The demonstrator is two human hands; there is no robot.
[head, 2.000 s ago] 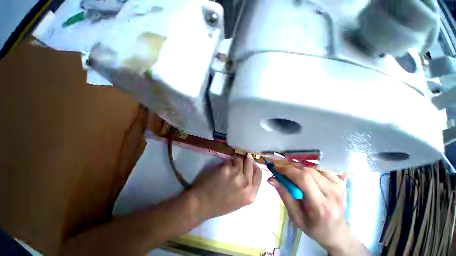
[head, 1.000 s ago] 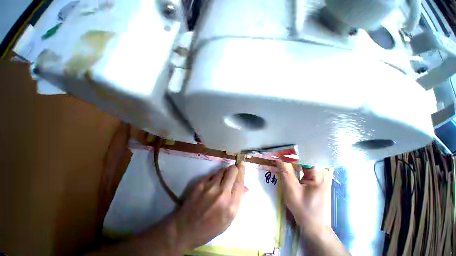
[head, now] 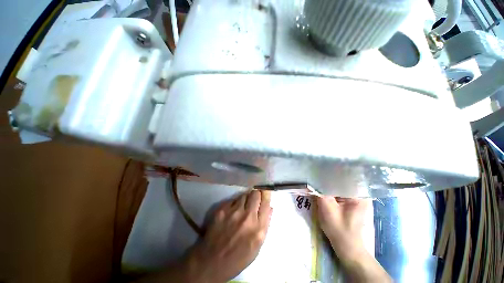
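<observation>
My left hand lies on the white placement sheet, its fingertips at the lower edge of the machine head. A narrow brown strip curves down from under the head to beside this hand. My right hand has its fingertips hidden under the head's edge; the teal tool does not show. What either hand holds cannot be seen. The white sewing machine head covers most of the work area. The brown garment panel lies at the left, its edge running under the head.
A bundle of brown strips hangs at the right. A shiny metal surface lies between it and my right hand. A yellow-edged border runs beside the sheet. White paper shows at the left of the machine.
The view has shifted so the head hides more of the work. The teal tool, seen earlier in my right hand, is out of sight. Both hands' fingertips are now at or under the head's edge.
</observation>
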